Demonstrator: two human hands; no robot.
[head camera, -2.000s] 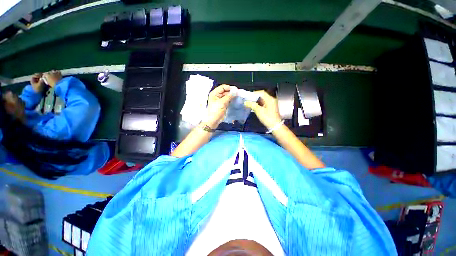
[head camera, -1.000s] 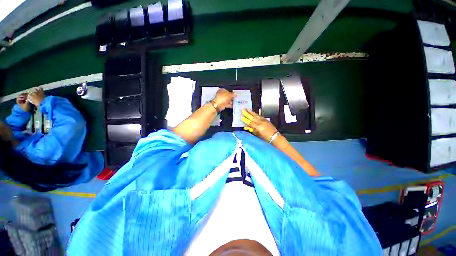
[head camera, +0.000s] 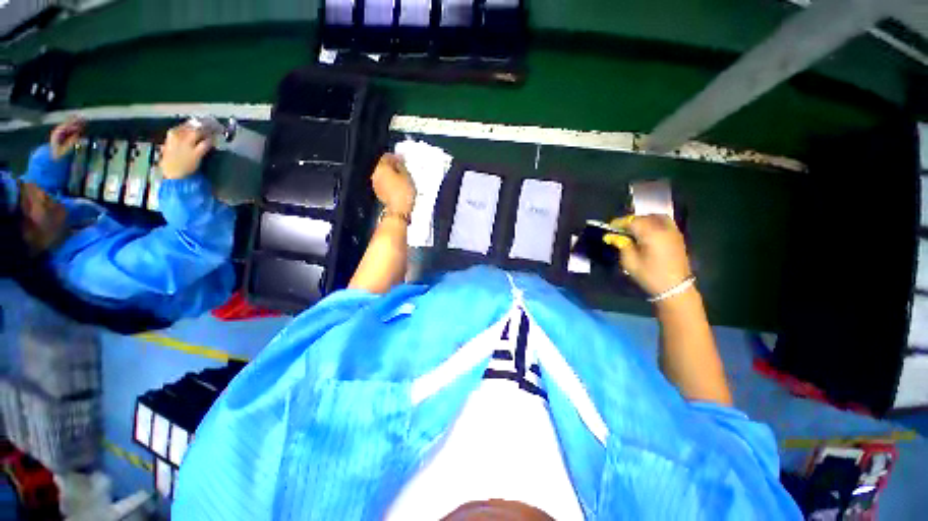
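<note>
My left hand (head camera: 395, 187) is at the upper left edge of the stack of white film sheets (head camera: 429, 183); its fingertips are too blurred to show whether they pinch a sheet. My right hand (head camera: 656, 254), with yellow finger cots, grips a dark phone (head camera: 597, 244) by its upper right end, tilted over the tray. Two phones covered by pale printed film, one on the left (head camera: 474, 212) and one on the right (head camera: 535, 221), lie side by side in the black phone tray (head camera: 517, 178). Another grey phone (head camera: 651, 197) shows partly behind my right hand.
A column of black stacked trays (head camera: 302, 185) stands left of the white sheets. A loaded tray (head camera: 422, 56) lies across the green bench. A tall black tray stack (head camera: 855, 275) is at far right. A grey post (head camera: 753, 76) slants above. A neighbouring worker (head camera: 132, 244) sits at left.
My left hand has moved from the tray to the white sheets. My right hand has moved right and taken hold of a phone. The view has shifted, moving the bench items right in the picture.
</note>
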